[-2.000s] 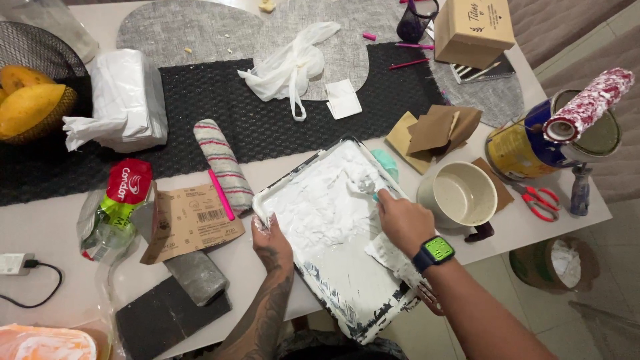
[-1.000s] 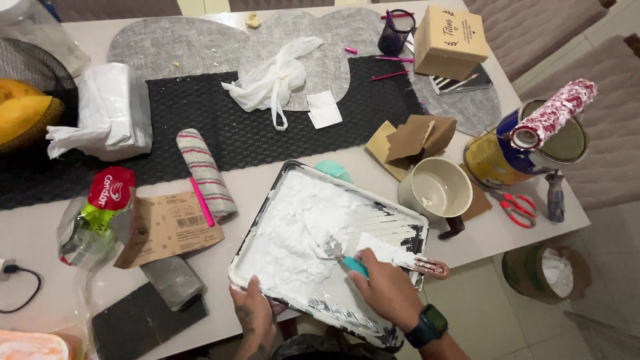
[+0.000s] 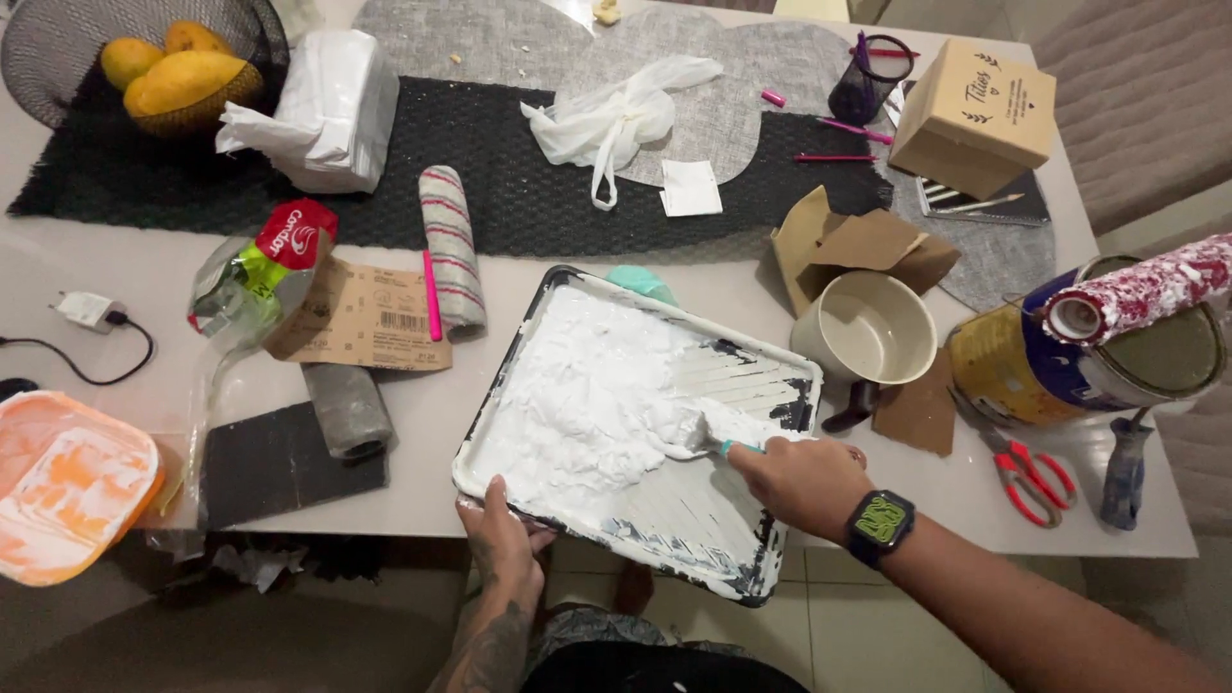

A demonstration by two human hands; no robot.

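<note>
A black paint tray [image 3: 626, 539] coated in thick white paste [image 3: 577, 385] juts over the table's near edge, tilted in view. My left hand [image 3: 502, 534] grips its near left corner, thumb on the rim. My right hand [image 3: 804, 481], with a watch on the wrist, is closed on the teal handle of a spatula [image 3: 689, 431]; its paste-covered metal end lies in the white paste near the tray's middle. The tool's exact shape is hidden by paste. White paste also lies on the ribbed part beside my right fingers.
Right of the tray stand a beige mug [image 3: 866, 327], a paint can [image 3: 1020, 356] with a red-and-white roller [image 3: 1145, 289] across it, and red-handled scissors [image 3: 1035, 486]. To the left are a striped roller cover [image 3: 452, 250], a sandpaper sheet [image 3: 375, 313] and an orange tub [image 3: 77, 481].
The tray has turned from its position two seconds ago, between my hands. My right hand has moved the spatula from the tray's far right part toward its middle.
</note>
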